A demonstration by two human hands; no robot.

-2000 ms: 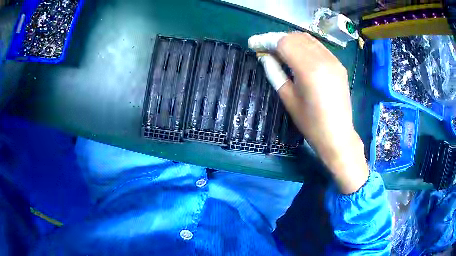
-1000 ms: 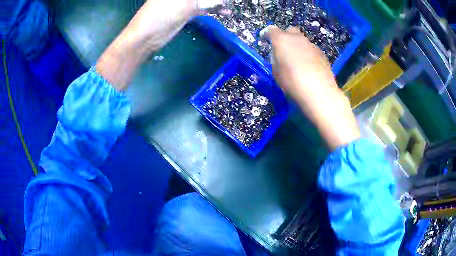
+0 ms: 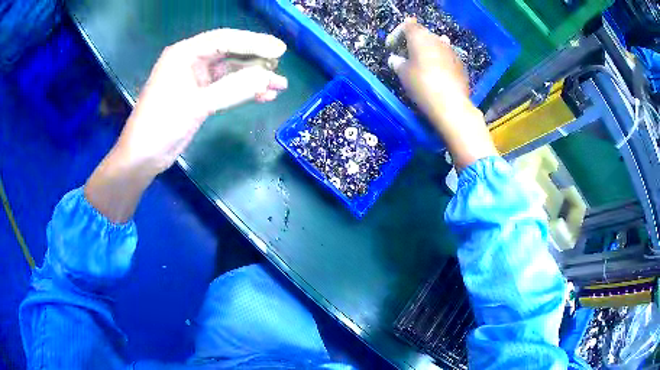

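The large blue parts bin [image 3: 347,66] is heaped with mixed small silver and dark pieces. My right hand [image 3: 433,69] reaches into it, with white-sleeved fingertips down among the pieces; whether it grips one is hidden. My left hand [image 3: 210,87] is raised over the bench's left part, thumb and fingers curved apart. No part shows clearly between them. The small blue parts bin [image 3: 346,150] stands between my hands, against the large bin, with dark bits and a few pale round pieces inside.
Black slotted housings [image 3: 438,318] lie at the bottom right, partly behind my right sleeve. A yellow bar [image 3: 532,119], cream fixture blocks [image 3: 561,199] and the grey press frame [image 3: 615,108] stand right. Another parts bin with clear plastic [image 3: 619,336] shows bottom right. The green bench edge curves below.
The view swung from the housings to the bins. In the last second my left hand moved down and left, off the large bin's edge. My right hand stays in the large bin.
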